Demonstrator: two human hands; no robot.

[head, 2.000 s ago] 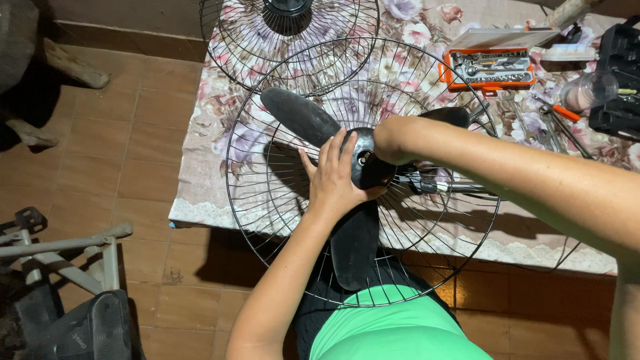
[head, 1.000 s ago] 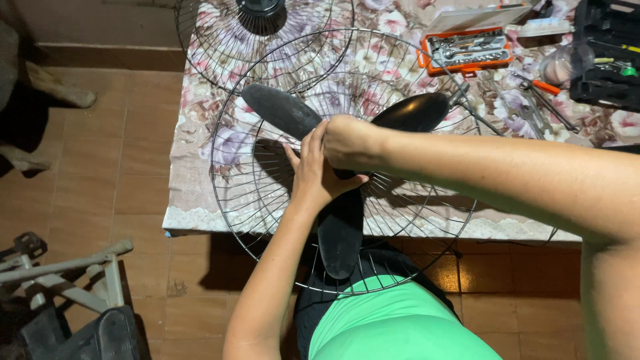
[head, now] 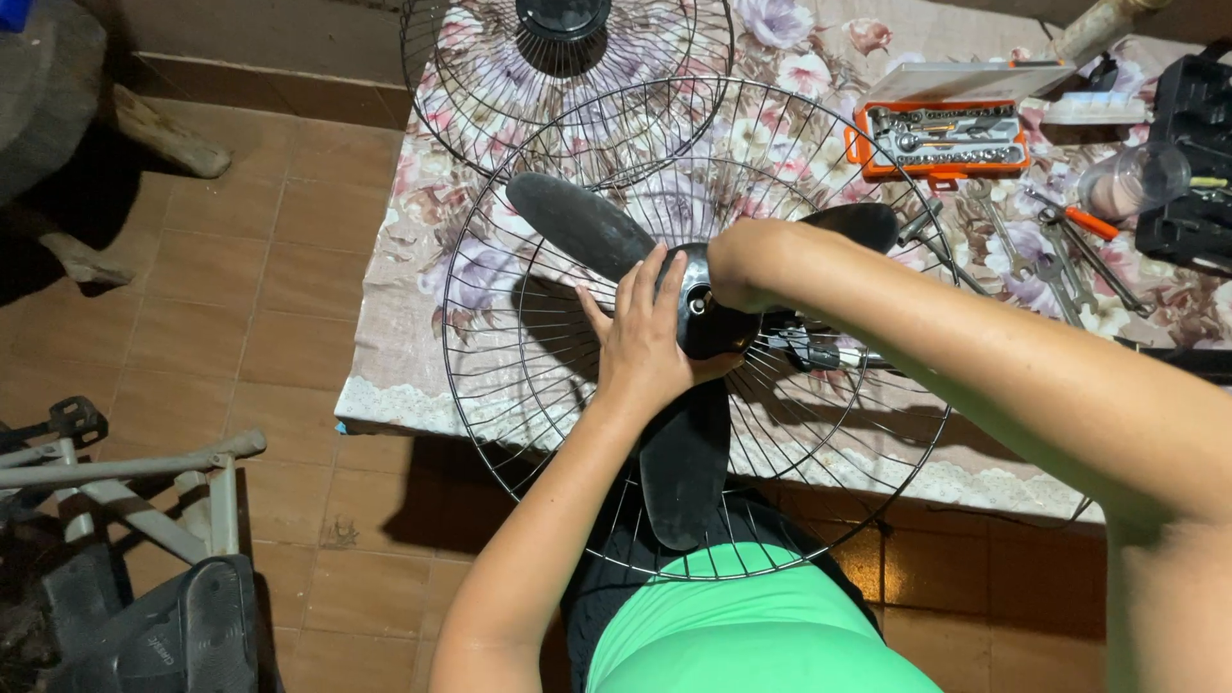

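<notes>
A black three-bladed fan blade (head: 685,481) sits over a round wire fan guard (head: 460,385) at the table's front edge. My left hand (head: 647,332) is spread around the left side of its hub (head: 717,332), fingertips on top and the thumb apart. At the hub's upper right is my right hand (head: 751,262), bent over it; its fingertips are hidden, so what they hold does not show. A metal shaft end shows in the hub's central hole. Part of the motor assembly (head: 813,351) is visible beneath the guard, right of the hub.
A second wire guard (head: 433,125) lies behind on the floral tablecloth (head: 385,332). At the right are an orange socket set (head: 938,173), spanners (head: 1001,231), a screwdriver (head: 1090,222), a clear cup (head: 1136,178) and a black tool case (head: 1189,164). A grey metal frame (head: 144,467) stands at the lower left.
My right hand has shifted from over the middle of the hub to its upper right side, so the central hole shows again. My left hand remains on the hub.
</notes>
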